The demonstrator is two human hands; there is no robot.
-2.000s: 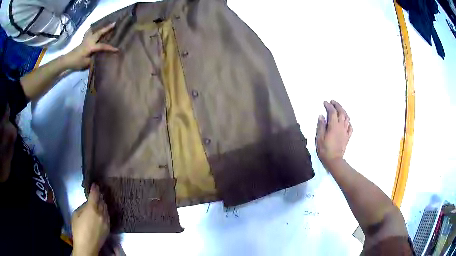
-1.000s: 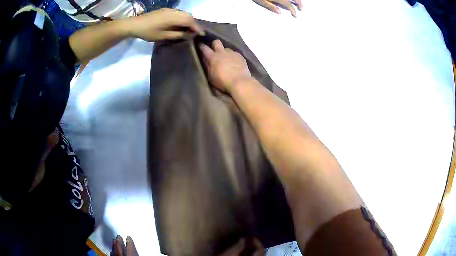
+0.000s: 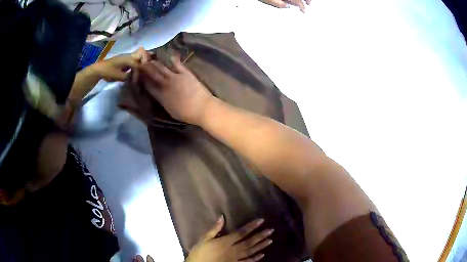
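A dark brown vest (image 3: 197, 187) lies closed on the white table, its upper left part bunched and blurred. My right hand (image 3: 179, 94) reaches across it from the lower right and grips the bunched cloth at the upper left. Its fingertips are partly hidden in the folds. A short yellowish strip shows beside my fingers. Only a few fingertips, seemingly of my left hand (image 3: 143, 258), show at the bottom edge, left of the vest; the rest is cut off.
A person in black at the left has one hand (image 3: 120, 66) at the same bunched cloth. Another hand (image 3: 230, 245), seemingly that person's, lies spread on the vest's lower part. Another hand (image 3: 287, 3) rests at the table's top edge. White and grey cloth (image 3: 105, 18) lies at upper left.
The vest has gone from lying open-fronted with its lining showing to closed. My right hand has moved left across it with the cloth. The lower hand has come further into view.
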